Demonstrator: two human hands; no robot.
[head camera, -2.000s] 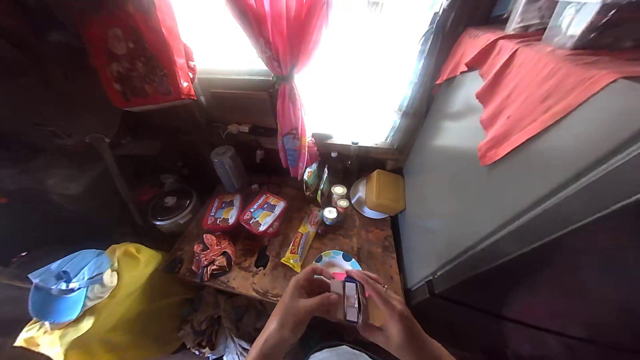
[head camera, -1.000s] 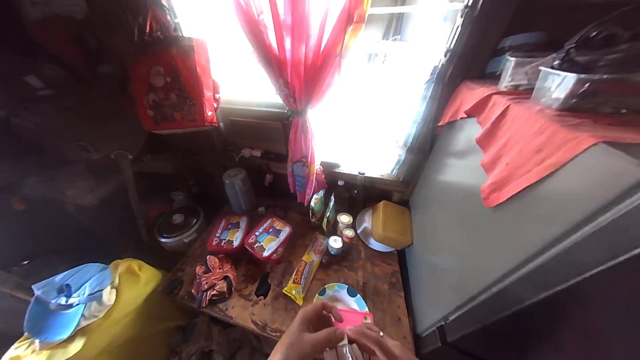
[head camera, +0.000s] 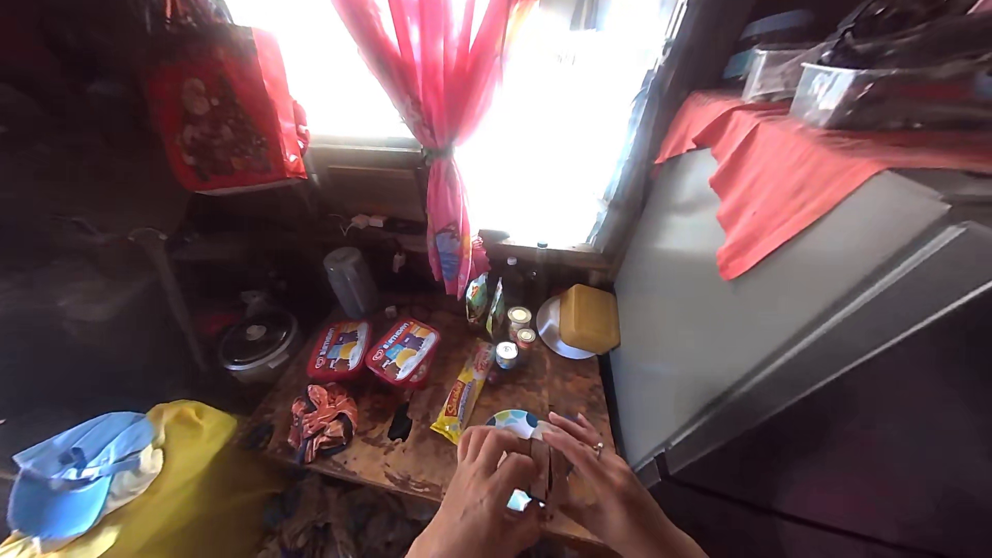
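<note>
My left hand (head camera: 496, 484) and my right hand (head camera: 593, 473) are close together over the front right of the worn wooden table. Between them is a small box-like thing, mostly hidden by the fingers; a pale blue bit of something shows below my left hand's fingers. The left hand's fingers are curled at it, and the right hand's fingers lie extended along its other side. Just beyond the hands, a round item with blue and green patches (head camera: 513, 421) is partly covered. A long yellow food packet (head camera: 465, 391) lies left of it, near several small cans (head camera: 506, 354).
Two red ice cream tubs (head camera: 403, 351) and a crumpled orange cloth (head camera: 322, 421) sit on the table's left. At its back right, a yellow container (head camera: 589, 318) leans over a metal plate. A grey refrigerator (head camera: 682, 294) stands right; a blue cap (head camera: 81, 473) lies lower left.
The pink thing and the open small box seen between my hands earlier are now mostly out of sight. My right hand's fingers have straightened. The view has shifted.
</note>
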